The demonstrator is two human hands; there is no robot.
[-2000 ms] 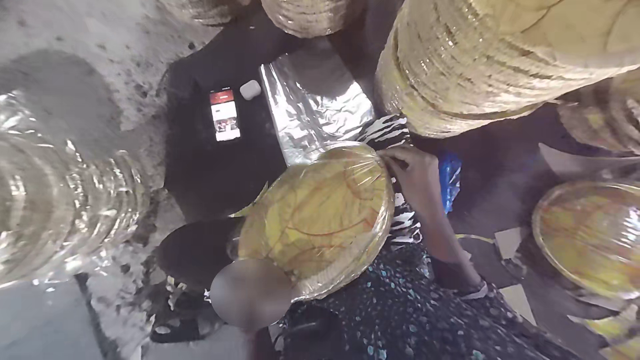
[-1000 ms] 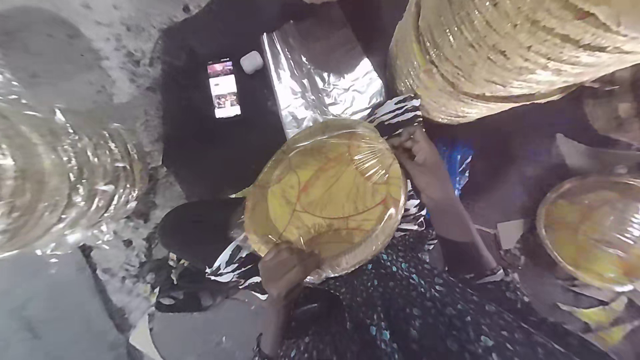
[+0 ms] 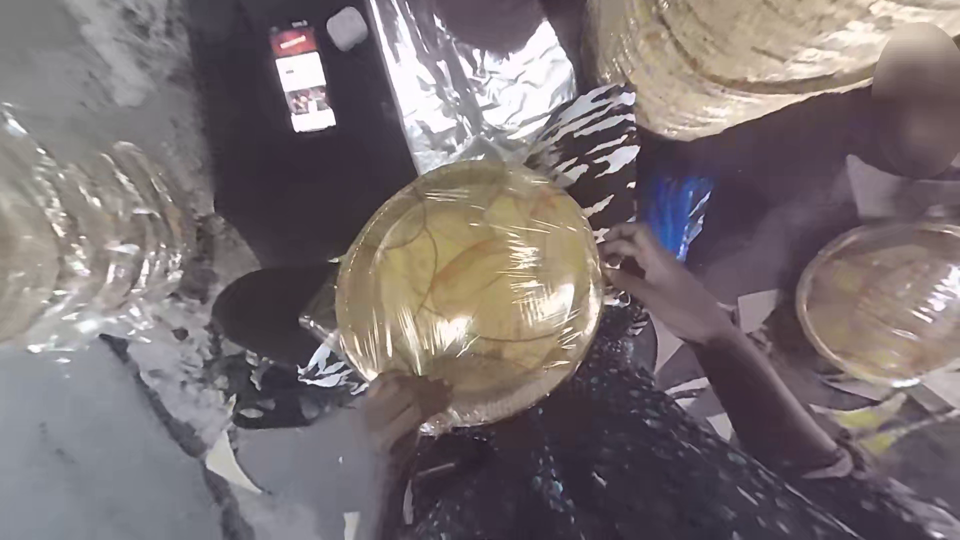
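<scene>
A round, shallow yellow tray [image 3: 480,277] with curved line patterns, covered in clear shiny plastic film, lies over my lap. My left hand [image 3: 401,409] grips its lower left rim, with the thumb over the film. At the right edge of the tray is my right hand [image 3: 649,277], its fingertips bent against the rim or the film there; whether they pinch the film cannot be told. Just beyond the tray lie silvery film sheets [image 3: 480,90], partly covered by a dark rounded shape.
Stacks of similar wrapped items stand at the left [image 3: 112,240] and upper right [image 3: 720,60]. Another wrapped round tray [image 3: 885,300] lies at the right, near scraps. A lit phone [image 3: 304,79] and a white case [image 3: 347,28] rest on a dark surface. Blue plastic [image 3: 679,214] is beside my right hand.
My left hand, blurred over the lower left of the tray two seconds ago, now holds its rim. The tray has turned to face the camera more. My right hand has moved down along its right edge.
</scene>
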